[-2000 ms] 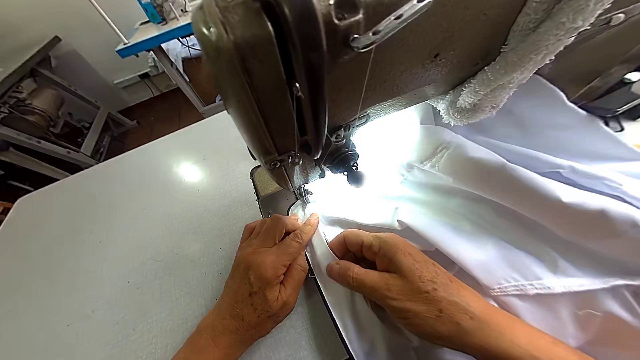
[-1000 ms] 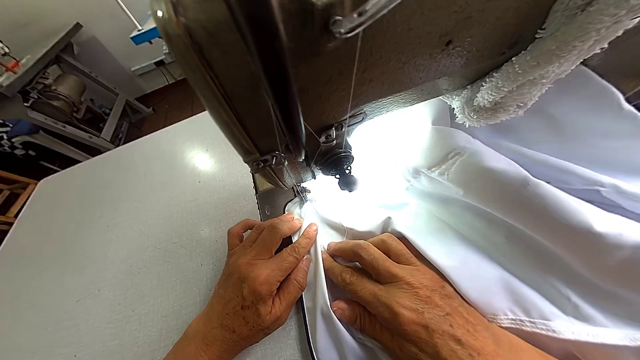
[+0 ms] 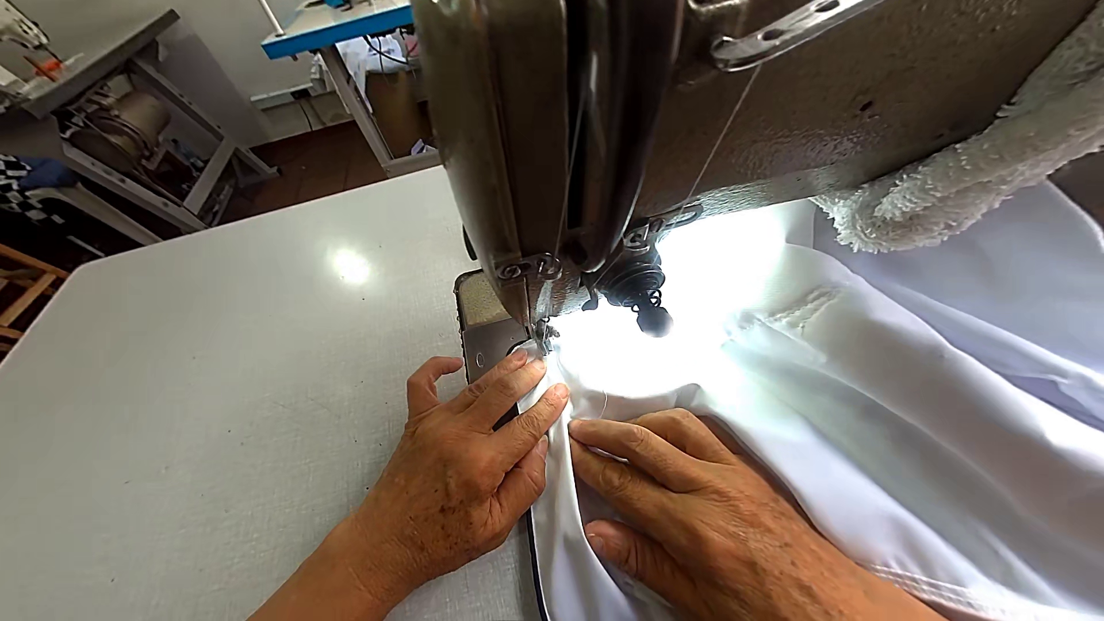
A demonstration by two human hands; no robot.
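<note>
White fabric (image 3: 862,379) lies under the head of a sewing machine (image 3: 526,129), its folded edge running up to the presser foot (image 3: 545,332). My left hand (image 3: 466,457) presses on that edge, fingertips just below the foot and the thumb against the fold. To its right, my right hand (image 3: 690,492) rests on the fabric with bent fingers, the index fingertip beside the fold. Whether the fingers of either hand pinch the cloth is not clear. A bright light washes out the fabric right of the needle area.
The white machine table (image 3: 241,414) extends to the left. A rolled white towel (image 3: 940,190) hangs at the machine arm. Behind stand a blue-edged table (image 3: 345,34) and another machine's stand (image 3: 185,172). A wooden chair or rack (image 3: 26,297) is at far left.
My right hand's fingers are lower and flatter on the fabric than two seconds ago. My left hand stays at the folded edge, its index finger and thumb slightly shifted.
</note>
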